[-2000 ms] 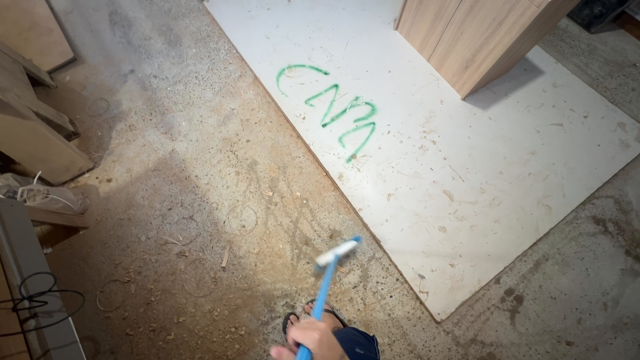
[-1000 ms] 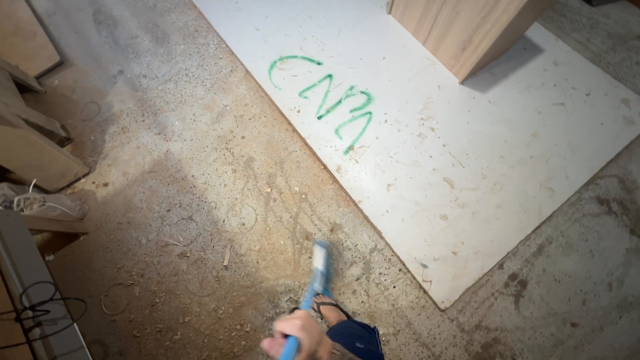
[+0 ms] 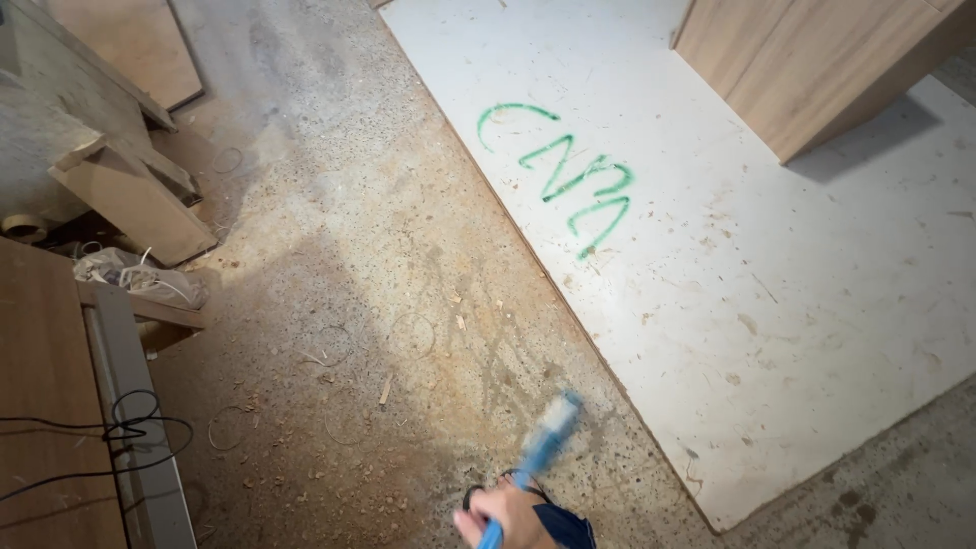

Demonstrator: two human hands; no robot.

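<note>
At the bottom of the head view, one hand (image 3: 507, 518) is closed around the blue handle of a brush or broom (image 3: 550, 431). It looks like my right hand. The white and blue head of the tool is blurred and lies over the speckled floor, left of the white board's (image 3: 656, 320) edge. Green painted marks (image 3: 583, 183) show on the board. A sandaled foot and dark blue cloth are partly visible behind the hand. My left hand is out of view.
A wood-grain cabinet or panel box (image 3: 793, 69) stands on the board. Wood shavings (image 3: 282, 465) are scattered on the floor. Along the left lie board offcuts (image 3: 133, 198), a plastic bag (image 3: 164, 286), and a black cable (image 3: 149, 419) over a grey rail.
The tool's head has swung from beside the board's edge to nearly straight ahead of the hand, then back toward the right. The hand keeps its hold on the handle.
</note>
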